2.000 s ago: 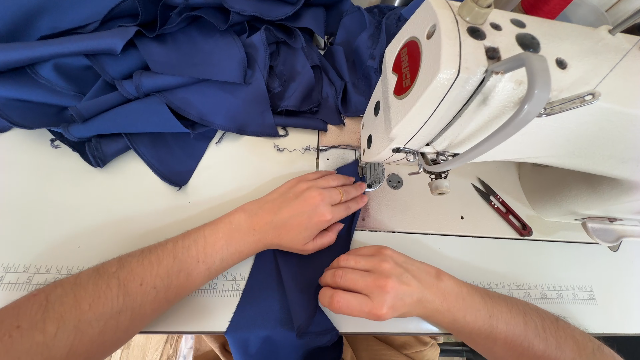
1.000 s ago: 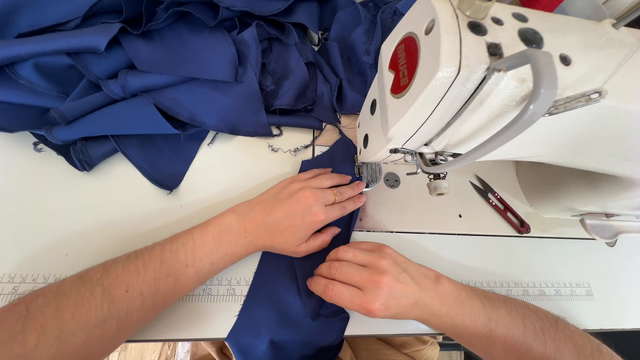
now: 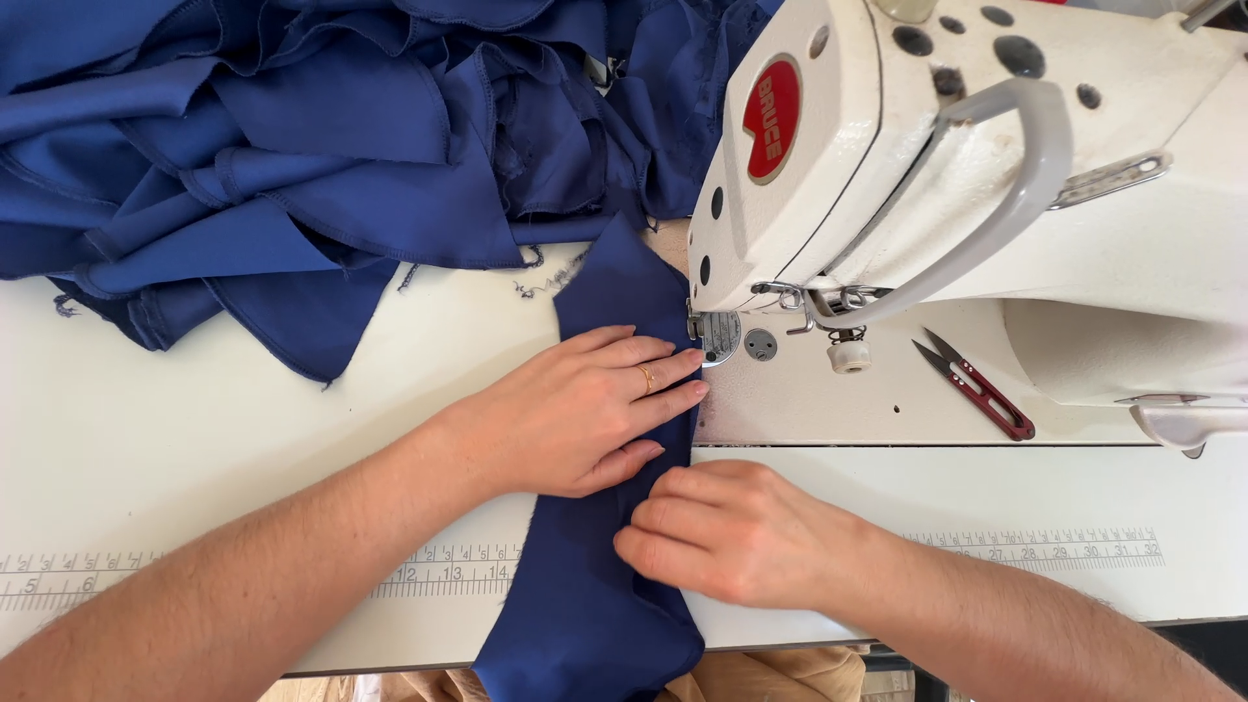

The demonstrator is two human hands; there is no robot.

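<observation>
A strip of blue fabric (image 3: 575, 585) runs from the table's front edge up to the presser foot (image 3: 695, 324) of a white Bruce sewing machine (image 3: 829, 146). My left hand (image 3: 604, 409) lies on the fabric with its fingers spread, fingertips at the fabric's right edge just below the foot. My right hand (image 3: 731, 531) is curled on the same piece nearer the front edge, pinching its right side; the fingertips are partly hidden. The metal needle plate (image 3: 721, 339) shows right of the foot.
A heap of blue fabric pieces (image 3: 341, 136) with stitched edges covers the back left. Red-handled thread snips (image 3: 975, 385) lie on the machine bed at the right. Printed rulers (image 3: 1043, 548) run along the table's front. Loose threads (image 3: 546, 283) lie behind the strip.
The blue strip has moved away from me past the presser foot, its far end now reaching the heap's edge. Both hands stay in nearly the same places.
</observation>
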